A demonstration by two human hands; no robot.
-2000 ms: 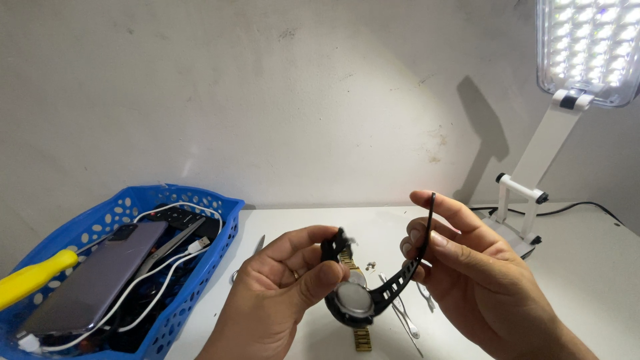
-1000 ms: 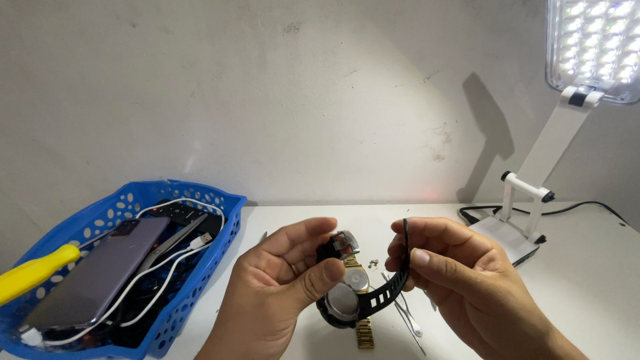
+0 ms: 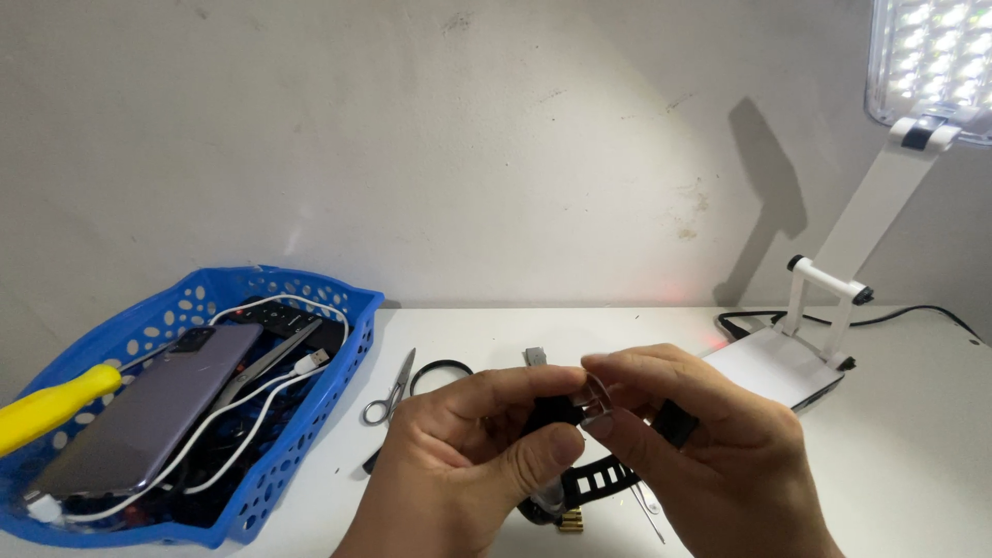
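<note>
Between my two hands is a wristwatch with a black strap (image 3: 601,480). My left hand (image 3: 480,442) grips the strap beside its metal buckle (image 3: 597,399), with the watch case (image 3: 546,496) partly hidden under the thumb. The fingertips of my right hand (image 3: 697,442) pinch the buckle, and a black part of the strap shows under its fingers. Below the watch a piece of gold-coloured metal band (image 3: 571,521) lies on the table. Thin metal tools (image 3: 649,513) lie beside it, partly covered by my right hand.
A blue plastic basket (image 3: 298,434) at the left holds a phone (image 3: 155,411), a white USB cable (image 3: 232,418), scissors (image 3: 267,364) and a yellow-handled tool (image 3: 58,407). Small scissors (image 3: 395,391) and a black ring-shaped item (image 3: 442,363) lie behind my left hand. A lit white lamp (image 3: 876,209) stands right.
My right hand has moved left from the strap's free end to the buckle, and both hands' fingertips now meet there. My left hand still holds the watch.
</note>
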